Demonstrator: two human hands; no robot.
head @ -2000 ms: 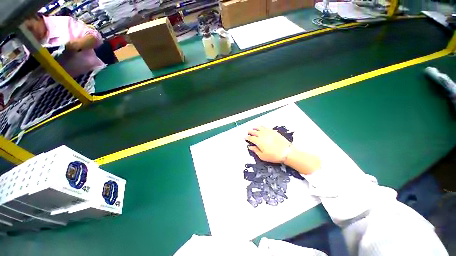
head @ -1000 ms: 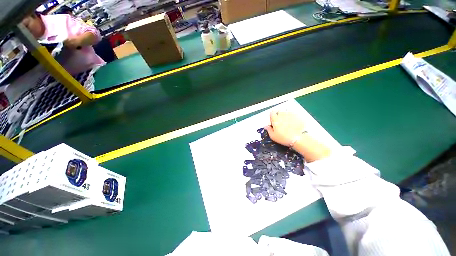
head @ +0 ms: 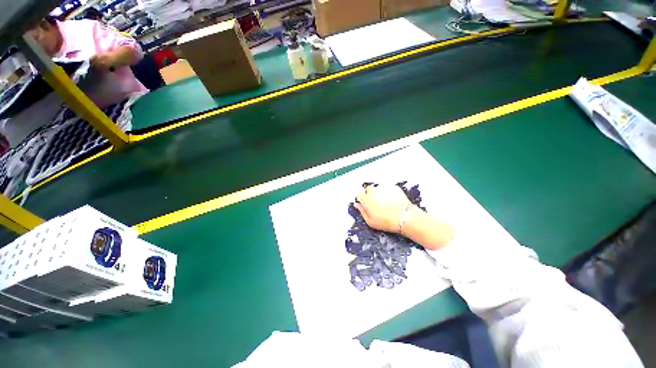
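Note:
Small black parts (head: 377, 262) lie in a loose pile on a white sheet (head: 316, 287) on the green bench. My right hand (head: 385, 208) is over the upper part of the pile, palm down, with its fingertips bent down onto the parts at the pile's upper left. Whether it grips any part is hidden under the fingers. My left hand is not in view; only white clothing shows at the bottom edge.
White watch boxes (head: 68, 259) stand in rows at the left. A printed paper (head: 618, 118) lies at the right. Beyond the yellow-edged belt (head: 288, 133) are a brown carton (head: 221, 61), small pale bottles (head: 298, 61) and a person in pink (head: 108, 57) near dark pocketed trays (head: 72, 144).
My right hand has moved left and towards me from the pile's far edge. The printed paper, mostly cut off two seconds ago, now shows more on the bench at the right.

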